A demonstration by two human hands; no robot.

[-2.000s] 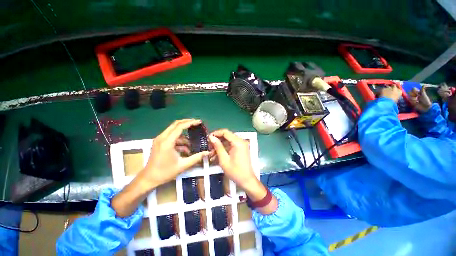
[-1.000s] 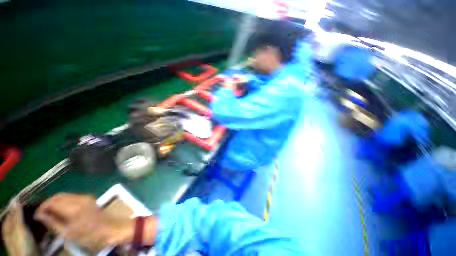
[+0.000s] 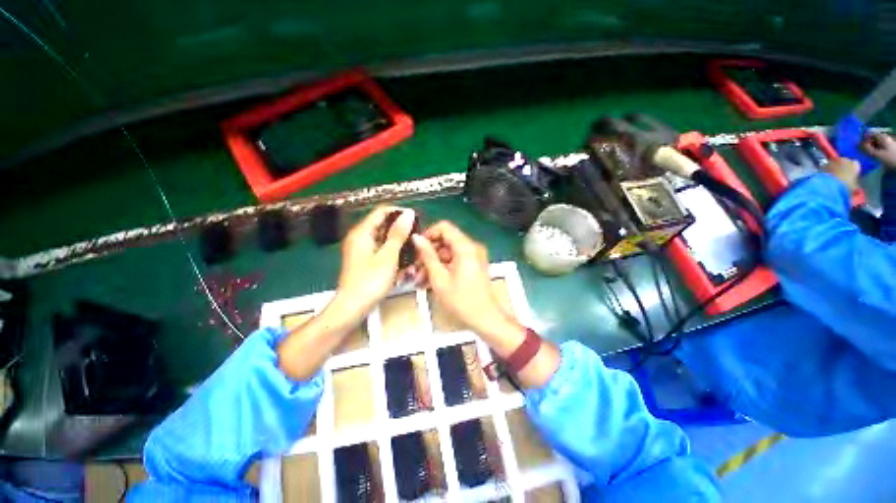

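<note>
My left hand [image 3: 368,263] and my right hand [image 3: 456,276] hold a black part bundle [image 3: 408,239] between them, above the far side of the tray. Fingers cover much of the bundle. The white compartment tray [image 3: 393,424] has tan-bottomed pockets. Several pockets hold black ribbed bundles [image 3: 404,384] with reddish edges; others are empty. Three more dark bundles [image 3: 274,229] stand in a row on the green bench beyond my left hand.
Small dark-red parts [image 3: 228,296] lie left of the tray. An orange-red frame [image 3: 257,174] holds a tablet at the back. A fan [image 3: 505,185], whitish cup [image 3: 562,239] and soldering station [image 3: 652,203] stand right. A person's blue sleeve [image 3: 830,255] is far right.
The view swung right to the aisle and workers, then came back to the tray. Both hands still hold a bundle, now nearer the bench's back strip.
</note>
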